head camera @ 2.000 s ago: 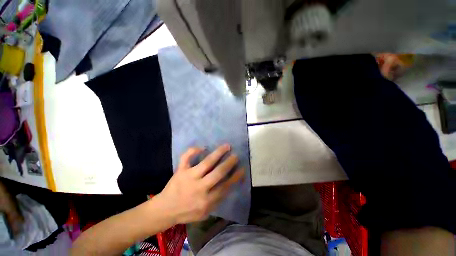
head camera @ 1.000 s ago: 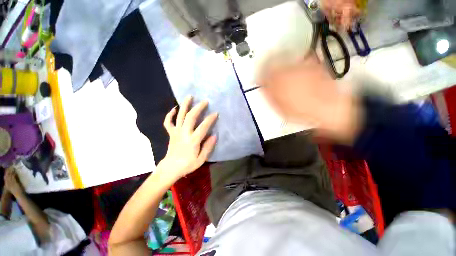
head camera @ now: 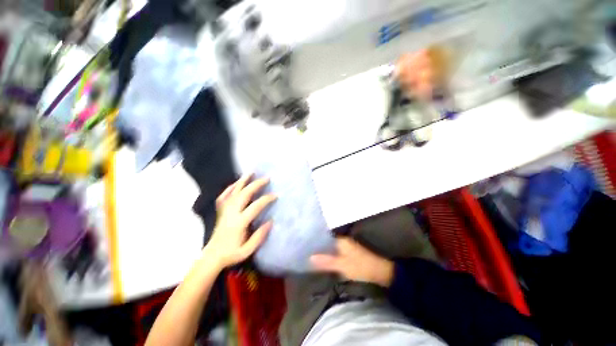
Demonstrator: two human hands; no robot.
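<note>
A light blue-grey fabric panel (head camera: pixel 287 206) runs from under the sewing machine head (head camera: pixel 260 74) to the table's front edge and hangs over it. A black fabric panel (head camera: pixel 206 145) lies beside it on the left. My left hand (head camera: pixel 244 219) rests flat on the grey panel with fingers spread. My right hand (head camera: pixel 354 261), in a dark navy sleeve, is at the panel's lower right corner, fingers on or against its edge; whether it grips is unclear. The needle area is blurred.
Black-handled shears (head camera: pixel 405 132) lie near a peach bundle (head camera: pixel 420 71) right of the machine. A dark phone-like rectangle (head camera: pixel 550 88) lies further right. Red baskets (head camera: pixel 473 236) stand below the table, one with blue fabric (head camera: pixel 557 203). Grey cut pieces (head camera: pixel 159 91) lie back left. Another person's arm (head camera: pixel 40 304) shows lower left.
My right hand has moved from above the table right of the needle down to the grey panel's lower right corner. My left hand stays on the panel. The camera view has shifted and tilted.
</note>
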